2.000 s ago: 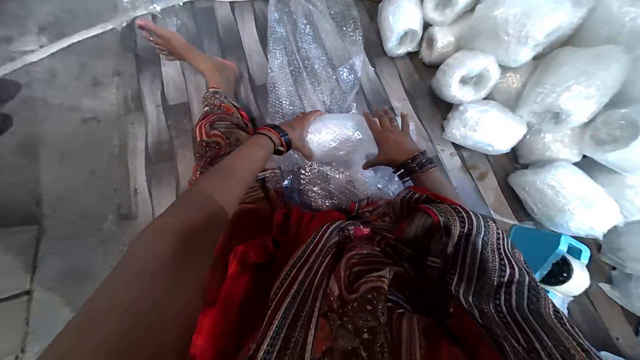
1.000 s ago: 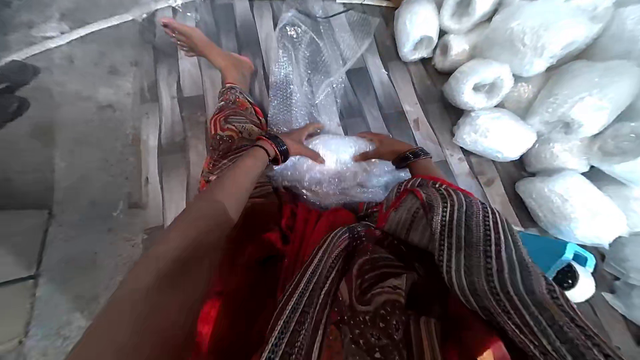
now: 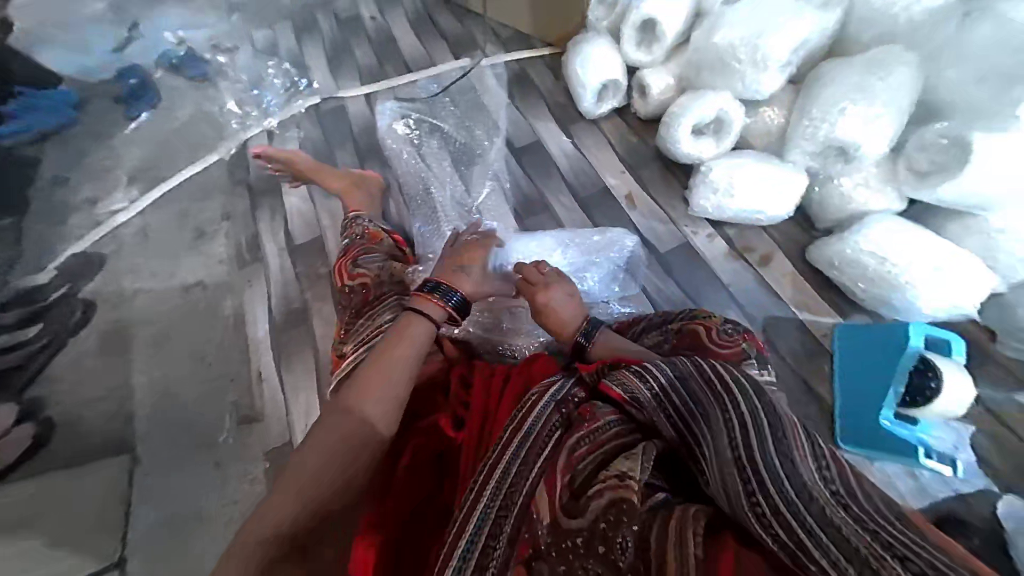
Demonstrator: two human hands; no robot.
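Note:
A bundle wrapped in clear bubble wrap (image 3: pixel 580 260) lies across the wooden-patterned floor between my legs; what is inside cannot be made out. My left hand (image 3: pixel 470 260), with dark bangles at the wrist, rests on its left end, fingers spread. My right hand (image 3: pixel 550 298) is at the bundle's near edge with its thumb and fingertips together; whether they pinch the film is hard to tell. A loose length of bubble wrap (image 3: pixel 448 160) stretches away from the bundle across the floor, and more crumpled film (image 3: pixel 508 328) lies under my wrists.
Several film-wrapped bundles (image 3: pixel 748 188) are heaped at the right. Nearer, a blue tape dispenser (image 3: pixel 872 392) holds a roll of tape (image 3: pixel 948 388). A cardboard box (image 3: pixel 528 16) stands at the top. A white strip (image 3: pixel 176 188) crosses the floor, and dark footwear (image 3: pixel 48 320) lies at the left.
The bundle now lies turned, reaching further right. My right hand has moved from its upper right side to its near edge, fingers drawn together. The view has shifted.

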